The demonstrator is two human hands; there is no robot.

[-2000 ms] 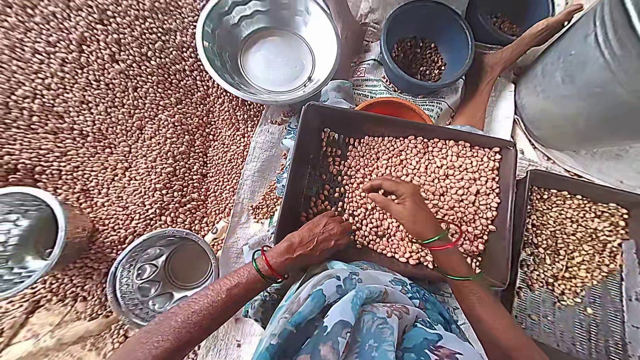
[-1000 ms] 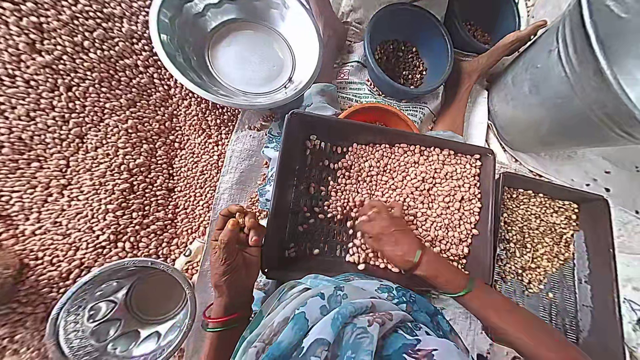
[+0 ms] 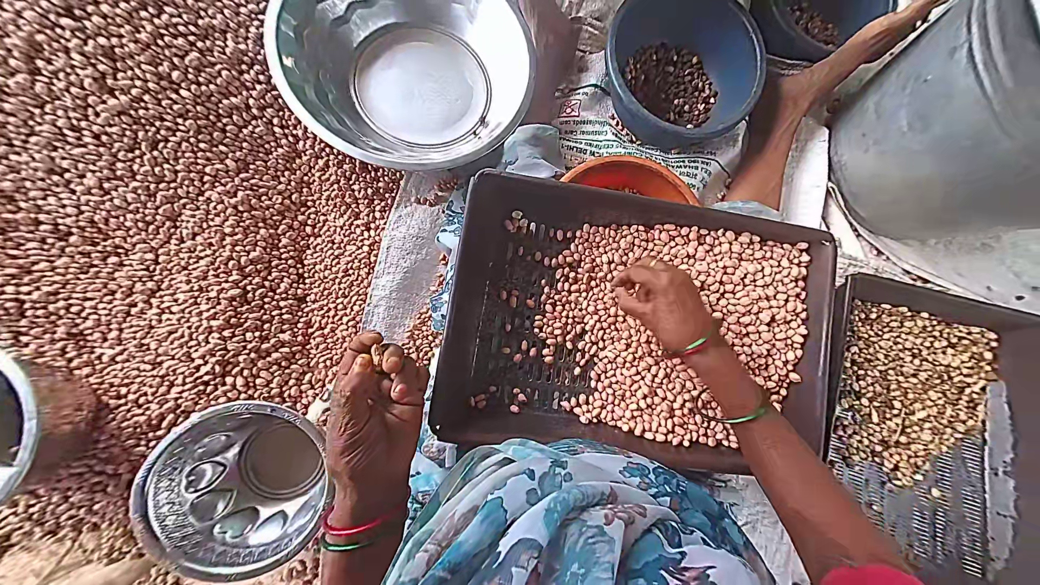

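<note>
A black slotted plastic tray (image 3: pixel 496 325) lies across my lap, tilted a little, with pinkish nuts or seeds (image 3: pixel 682 357) heaped over its middle and right. Left of the tray my left hand (image 3: pixel 375 414) is raised, palm up, its curled fingers shut on a small brownish piece, apparently a nut. My right hand (image 3: pixel 668 302) hovers over or touches the heap, fingers bent towards the thumb; whether a nut is between them is unclear. Loose nuts are scattered over the tray's left slots.
A large steel basin (image 3: pixel 422 81), a blue bowl (image 3: pixel 691 73) with dark pieces and an orange bowl (image 3: pixel 630 175) stand beyond the tray. A patterned steel bowl (image 3: pixel 231 491) is at lower left, beside a broad spread of nuts (image 3: pixel 162 227). Right are a second tray (image 3: pixel 918 390) and a metal drum (image 3: pixel 934 138).
My left hand has left the tray's lower left edge, where it was two seconds ago, and is now raised left of it. My right hand has shifted over the heap.
</note>
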